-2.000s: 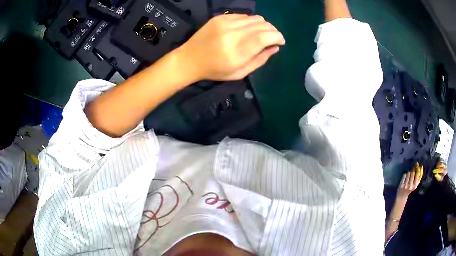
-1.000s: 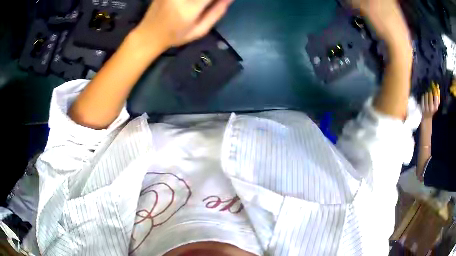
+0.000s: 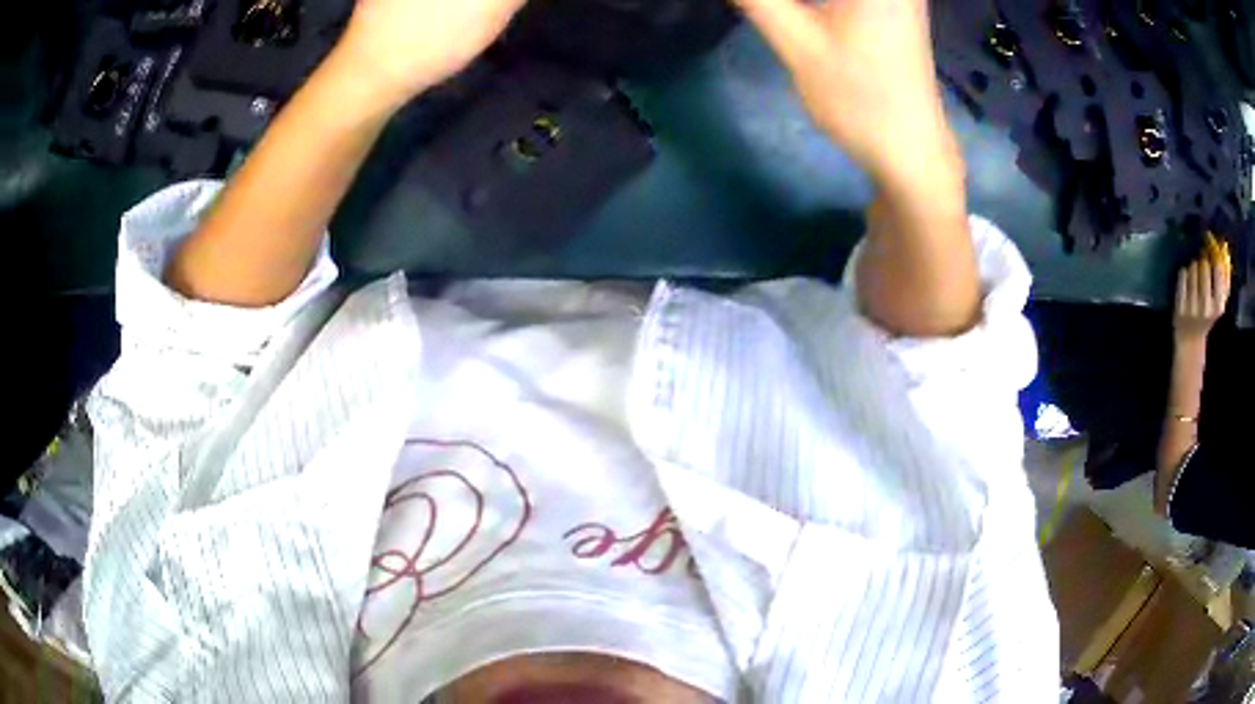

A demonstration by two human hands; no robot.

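A flat black panel with a gold ring [image 3: 534, 149] lies tilted on the dark green bench near its front edge. Another dark panel-like thing [image 3: 619, 30] shows at the top edge between my hands. My left hand [image 3: 438, 39] is at its left side, above and left of the near panel. My right hand [image 3: 856, 66] is at its right side, thumb pointing toward it. The fingers of both hands are partly cut off by the top edge, so their grip is hidden.
Overlapping black panels [image 3: 110, 85] with white printing lie to the left. Another pile with gold rings [image 3: 1153, 140] lies to the right. Another person's hand [image 3: 1203, 292] is at the far right bench edge. Cardboard boxes [image 3: 1101, 578] stand on the floor at lower right.
My right hand has moved left from the right-hand pile to face my left hand. The loose panel beside it a second ago no longer shows there; a dark panel now shows between my hands.
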